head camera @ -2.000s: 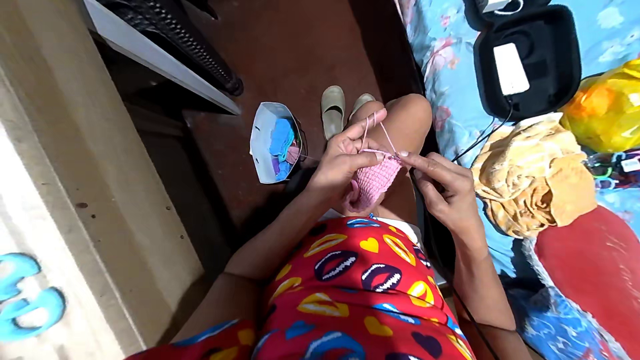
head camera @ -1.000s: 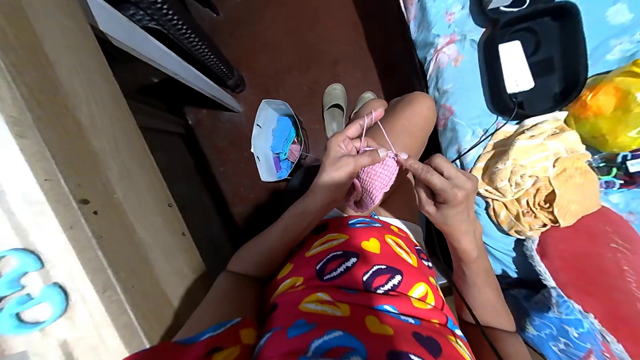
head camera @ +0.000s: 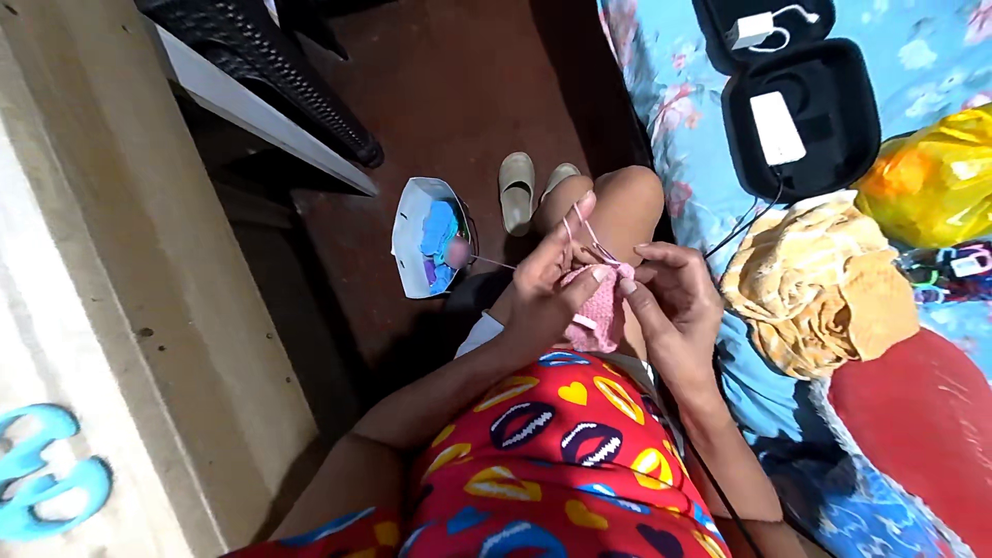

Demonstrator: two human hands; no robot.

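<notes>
A piece of pink crochet or knitting [head camera: 595, 306] hangs between my hands above my lap. My left hand [head camera: 554, 275] grips its left side, with a raised finger looped by pink yarn [head camera: 585, 225]. At the top right edge of the piece, my right hand [head camera: 673, 302] pinches the work between thumb and fingers; whether a hook or needle is in it cannot be made out. From a white container [head camera: 411, 240] on the floor, holding blue and purple items and a pinkish yarn ball [head camera: 458, 253], a strand runs toward my left hand.
Beige shoes [head camera: 516, 194] are on the red-brown floor beyond my knees. To the right, a flowered bed holds an open black case [head camera: 806, 116], a yellow plastic bag [head camera: 930, 182], a tan cloth [head camera: 814, 287] and a red cushion [head camera: 918, 434]. A wooden surface [head camera: 155, 310] stands left.
The pink piece has shifted in my hands and hangs at a different angle. My right hand's fingers have changed position near its top edge.
</notes>
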